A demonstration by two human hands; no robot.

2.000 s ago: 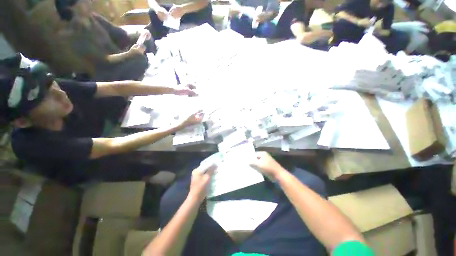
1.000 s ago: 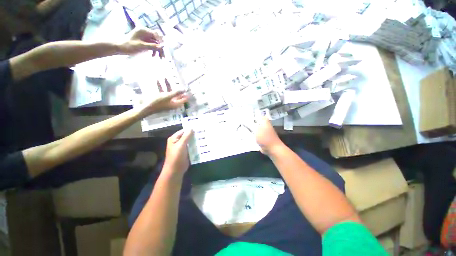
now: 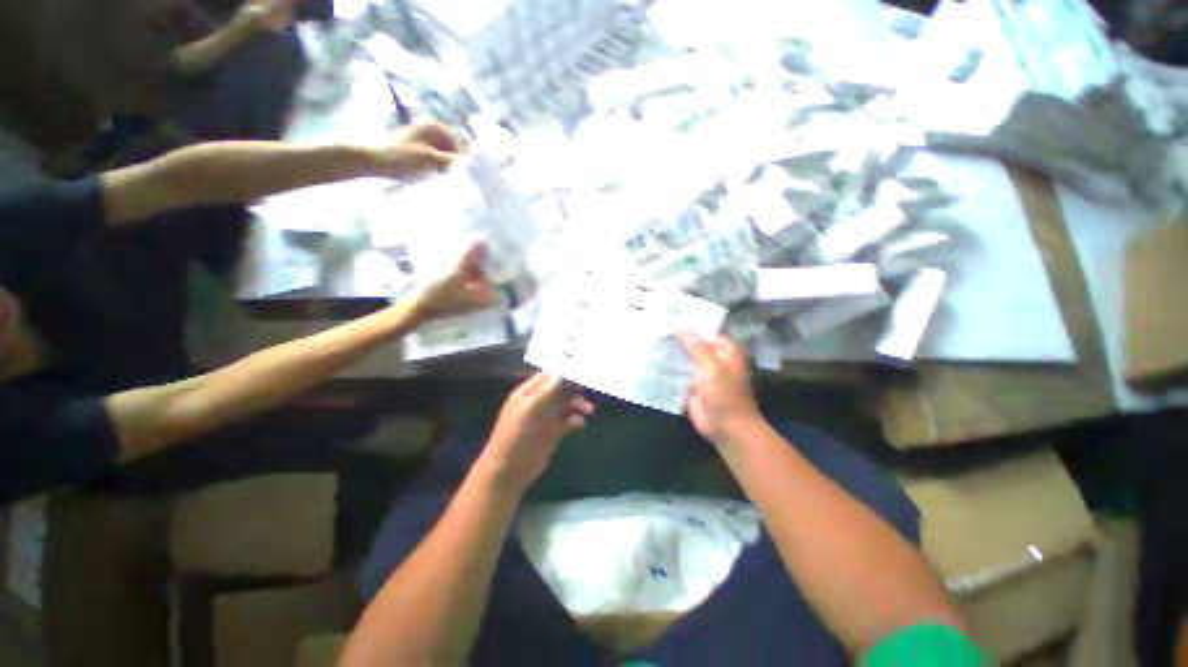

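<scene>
A white instruction leaflet [image 3: 625, 336] with dark print lies open and tilted at the table's front edge. My right hand [image 3: 717, 384] grips its lower right side, thumb on top. My left hand [image 3: 537, 424] is at its lower left corner with fingers curled; blur hides whether it still touches the sheet. Loose white product boxes [image 3: 818, 284] lie in a heap just beyond the leaflet. A rounded white pile with small dark marks [image 3: 638, 554] rests between my thighs.
Another person's hands [image 3: 456, 280] hold a white sheet at left. Stacked cartons [image 3: 547, 52] stand behind the heap. Cardboard padding [image 3: 990, 401] lies at the table's right edge. Brown shipping cartons [image 3: 1003, 521] stand beside my legs, right and left [image 3: 254, 521]. A brown box [image 3: 1157, 306] is at far right.
The leaflet has tilted, its right side lower, and moved slightly right. My left hand has shifted right to its lower corner. The other person's hands now hold a sheet up. The view has shifted slightly.
</scene>
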